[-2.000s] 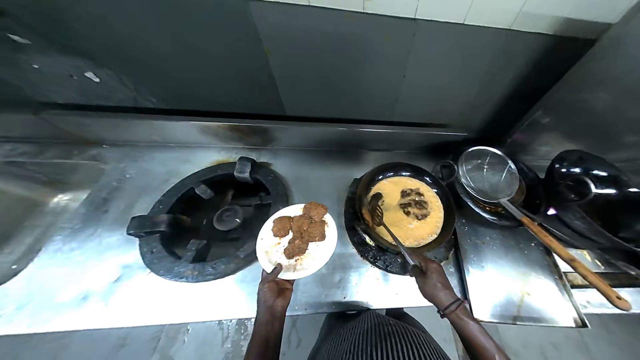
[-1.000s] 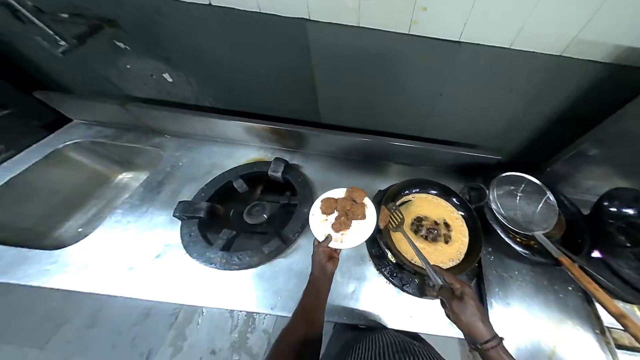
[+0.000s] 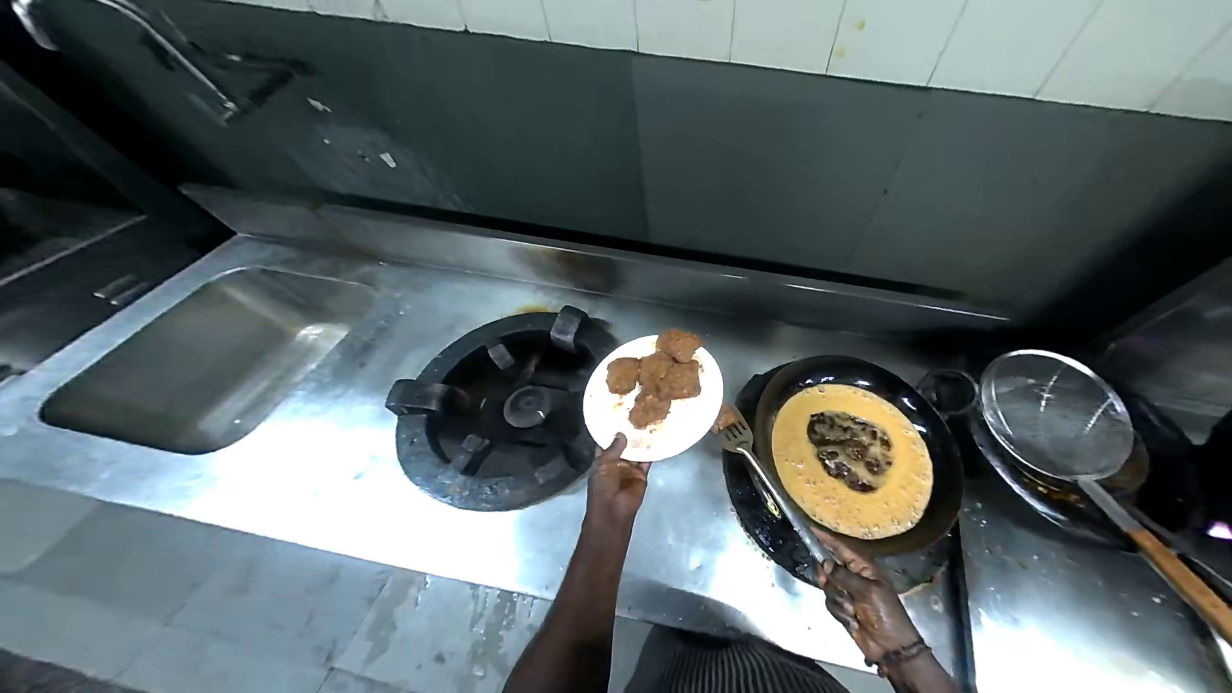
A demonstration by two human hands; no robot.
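My left hand (image 3: 617, 484) grips the near rim of a white plate (image 3: 674, 435), which bears several brown fried patties (image 3: 654, 375) and hangs by the right edge of an unlit burner. In my right hand (image 3: 859, 595) is the handle of a slotted metal spatula (image 3: 776, 491). Its head, with a brown piece on it, is between the plate and a black pan (image 3: 948, 452). Inside the pan, foamy yellowish oil (image 3: 794, 433) surrounds a dark patch in the middle. The fingers of my right hand are close to the pan's near edge.
The round black burner (image 3: 527, 407) has raised pan supports. A steel sink (image 3: 202, 361) is at the left, with a tap (image 3: 183, 58) behind. To the right, a wire strainer (image 3: 1057, 414) with a wooden handle rests over a dark vessel. A backsplash (image 3: 577, 269) runs behind the counter.
The spatula head has moved from over the oil to the left, outside the pan, near the plate. A brown piece now shows on it. The view has shifted left.
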